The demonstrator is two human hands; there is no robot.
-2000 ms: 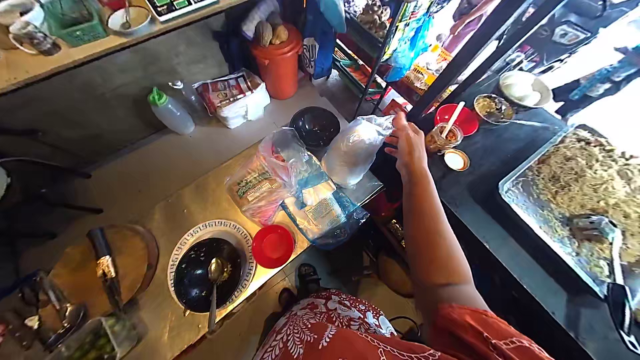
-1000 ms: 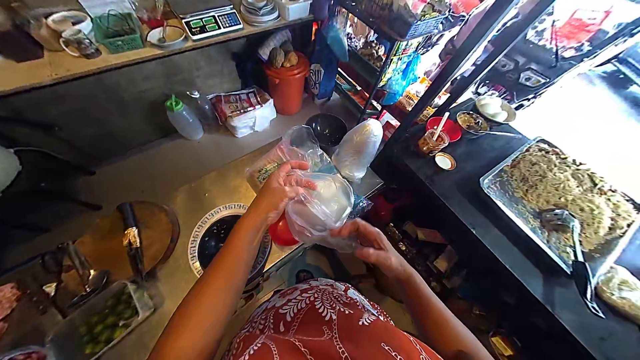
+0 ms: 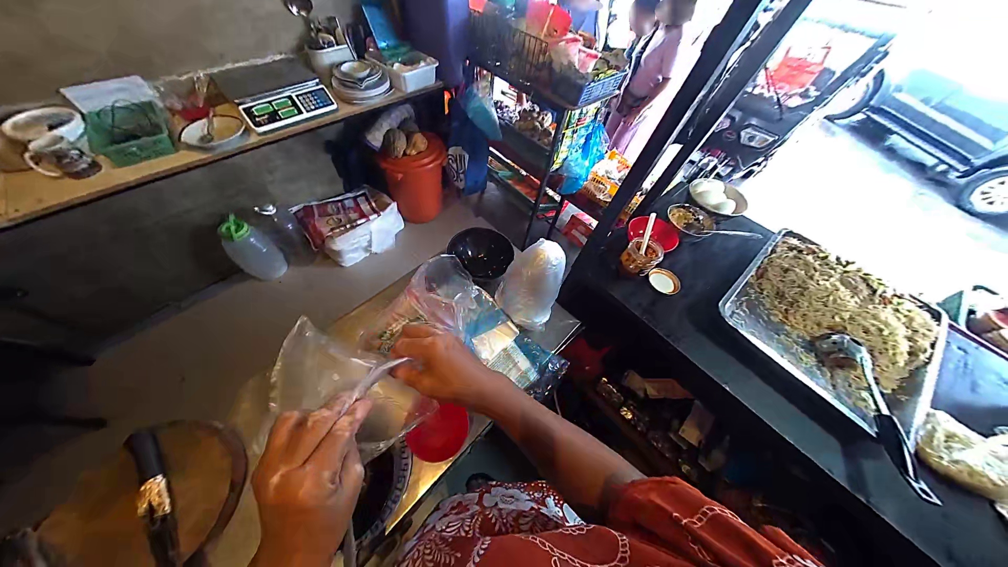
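Note:
A clear plastic bag (image 3: 315,366) is stretched between my two hands above the metal-topped table. My left hand (image 3: 315,465) grips its edge at the lower left, and my right hand (image 3: 437,362) pinches the rim on the other side. Below the bag sit a red plastic bowl (image 3: 439,433) and a patterned bowl (image 3: 394,488) of dark contents, partly hidden by the bag and my left hand. Beyond my right hand lie plastic packets (image 3: 500,339), a white plastic-wrapped bundle (image 3: 533,283) standing upright and a black bowl (image 3: 480,253).
On the black counter at right stand a metal tray (image 3: 736,303) of noodles with a serving utensil (image 3: 874,394), a sauce jar (image 3: 639,258) and a red bowl (image 3: 661,233). A round wooden board (image 3: 213,472) with a black-handled tool (image 3: 150,488) is at lower left. People stand outside.
My right hand was at the white bundle two seconds ago. Both hands then held the clear bag over the table; now they have moved left with it, and it hangs more widely spread.

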